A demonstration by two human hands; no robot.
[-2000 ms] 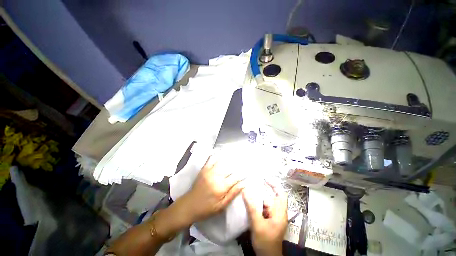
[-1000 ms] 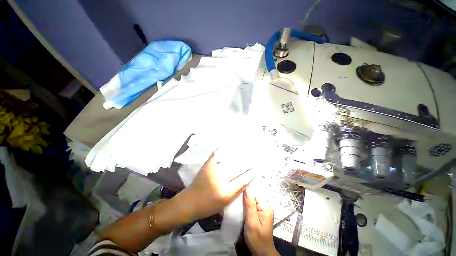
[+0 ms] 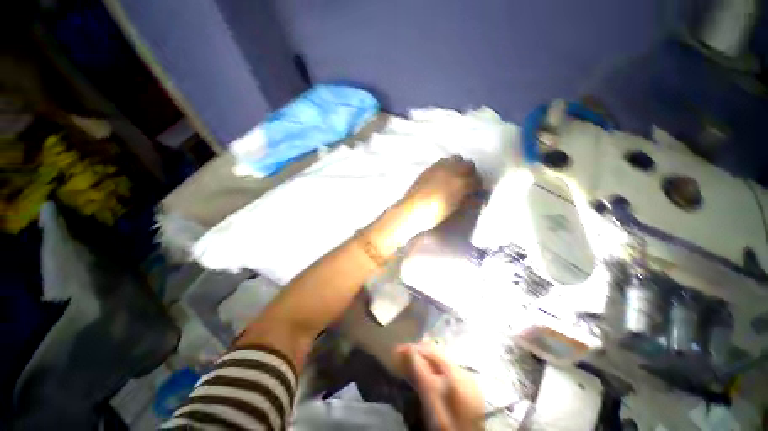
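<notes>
A stack of white cut fabric panels [image 3: 295, 210] lies left of the cream-white overlock machine [image 3: 640, 181]. My left hand [image 3: 446, 189] is stretched out over the far right end of the stack, beside the machine head; its fingers are blurred and I cannot tell whether they grip a panel. My right hand [image 3: 438, 383] is near the bottom edge, below the needle area, with its fingers bent together; whether it holds anything does not show. Lamp glare hides the needle area. A small white fabric piece [image 3: 389, 301] hangs between my left forearm and the machine.
A blue-and-white fabric bundle [image 3: 316, 126] lies by the purple wall beyond the stack. Silver thread tensioners [image 3: 637, 307] stand on the machine front, and a blue tube [image 3: 532, 130] loops at its top left. Yellow pieces [image 3: 76, 181] lie at the far left. White material lies below the table.
My left hand has left the needle area and moved up and away to the far end of the stack. My right hand stays near the machine. The view has shifted, so the machine appears farther right.
</notes>
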